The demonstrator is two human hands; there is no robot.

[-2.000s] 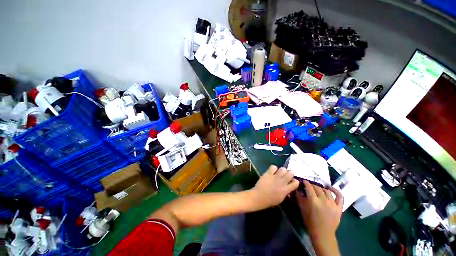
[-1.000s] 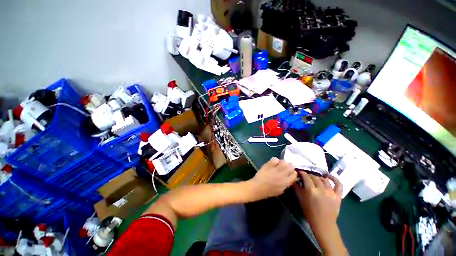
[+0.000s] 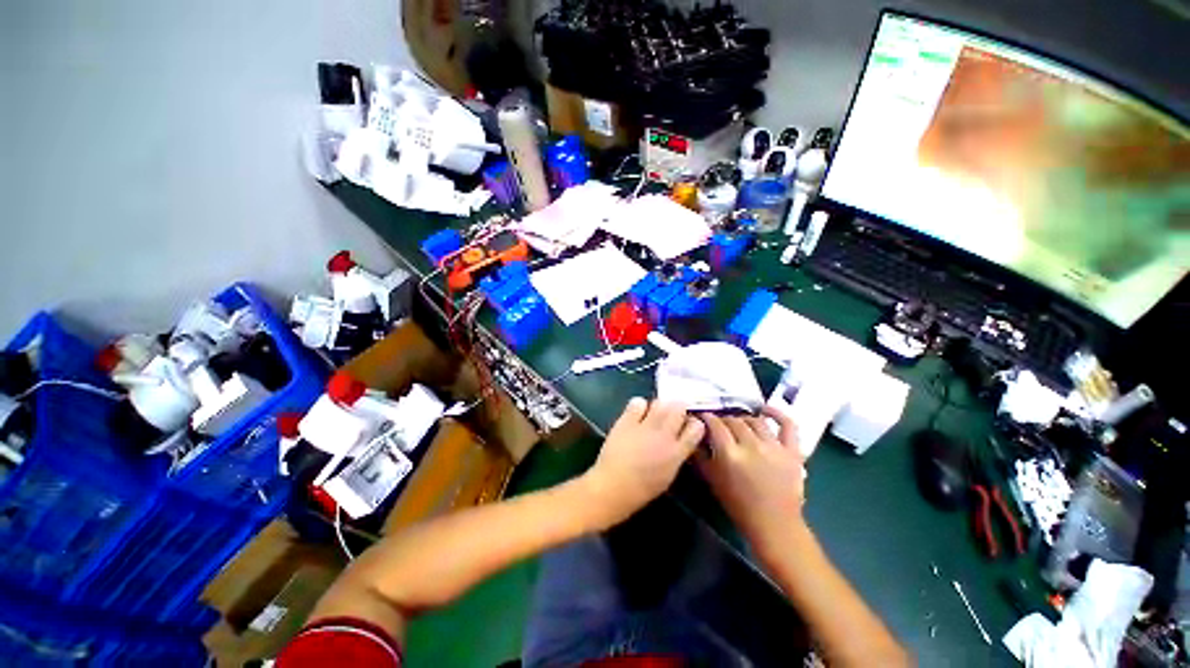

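A rounded white camera housing [image 3: 709, 375] sits at the bench's near edge. My left hand [image 3: 646, 450] and my right hand [image 3: 754, 467] meet at its near side, fingertips close together. Something small and dark shows between the fingers; what it is cannot be told. My right fingers reach over the housing's near rim. A blocky white camera body with an arm [image 3: 835, 372] lies just right of and behind the housing. The inside of the housing is partly hidden by my fingers.
Left of the housing are blue blocks [image 3: 519, 307], an orange-edged meter [image 3: 486, 260] and a white sheet [image 3: 583, 279]. A lit monitor [image 3: 1018, 163], a mouse [image 3: 940, 467] and red-handled pliers [image 3: 997, 519] are right. Blue crates [image 3: 163, 502] and cartons with white cameras stand on the floor left.
The view has turned right, so the bench and monitor sit further left and more of the right side shows. Both hands stay at the housing's near side, with small finger shifts.
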